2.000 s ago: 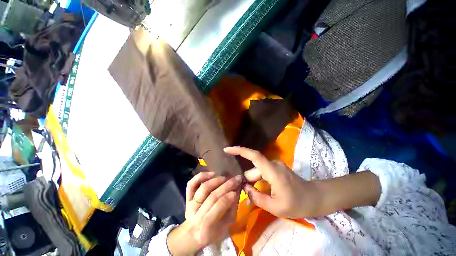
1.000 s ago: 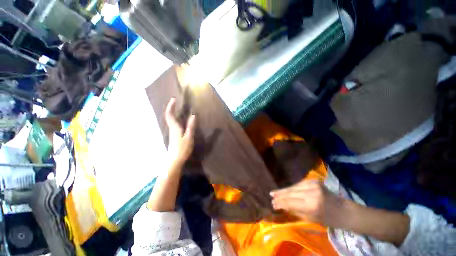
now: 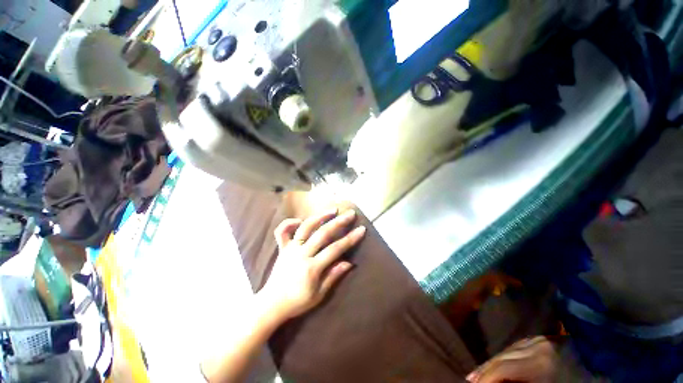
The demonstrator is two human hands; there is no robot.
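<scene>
A brown cloth panel [image 3: 352, 322] lies on the white table, its far end under the lit needle area of the sewing machine [image 3: 299, 97]. My left hand [image 3: 314, 258] lies flat on the panel just in front of the needle, fingers spread and pressing on it. My right hand [image 3: 524, 363] is at the lower right, partly cut off by the bottom edge, its fingertips at the panel's near right edge. The needle and presser foot are washed out by glare.
Scissors [image 3: 442, 82] and black scraps [image 3: 550, 93] lie on the machine bed. A brown heap [image 3: 112, 161] is at the far left, with a white basket [image 3: 26, 322] below. A green marked strip [image 3: 524, 217] edges the table. Grey-brown cloth is at right.
The view has moved closer to the machine. My left hand has moved from the panel's left side to its middle near the needle. My right hand remains at the near edge.
</scene>
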